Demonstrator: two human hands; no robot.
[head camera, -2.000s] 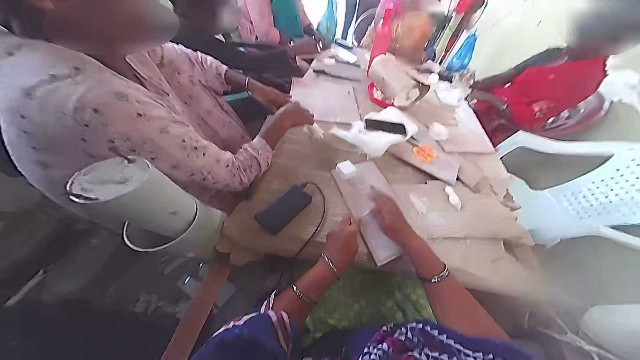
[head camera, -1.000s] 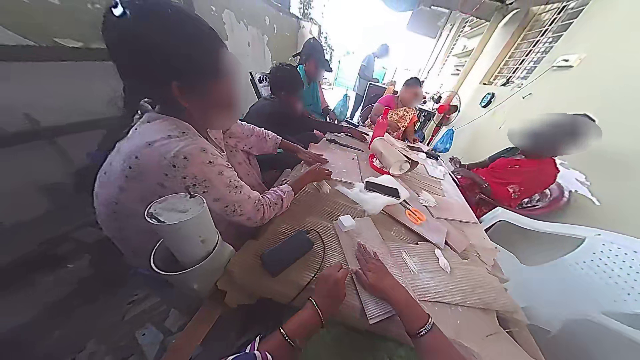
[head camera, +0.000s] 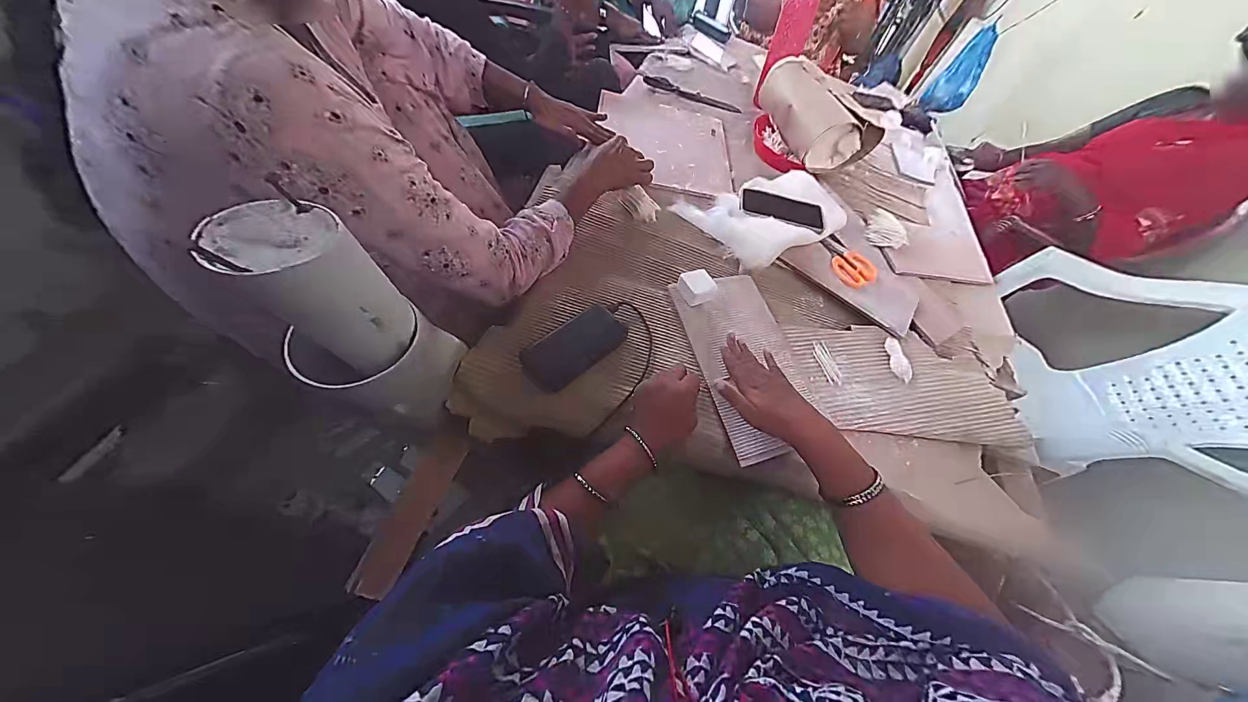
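My right hand (head camera: 765, 390) lies palm down with its fingers spread on a pale flat board (head camera: 726, 327). My left hand (head camera: 666, 408) is curled just left of that board; whether something is inside its fingers cannot be told. A small white block (head camera: 696, 287) sits at the board's far end. Right of the board, thin white sticks (head camera: 827, 363) and a white tuft (head camera: 898, 360) rest on corrugated cardboard (head camera: 916, 400). A dark rectangular device (head camera: 573, 348) with a thin cable lies to the left of my hands.
Orange-handled scissors (head camera: 853, 269) and a dark phone (head camera: 782, 208) on white material lie farther back. A co-worker's hands (head camera: 609, 166) are at the table's left side. White buckets (head camera: 366, 331) stand at left, a white plastic chair (head camera: 1150, 370) at right.
The view tipped up, then down again. My right hand stays on the board, my left hand beside it. No object has plainly moved.
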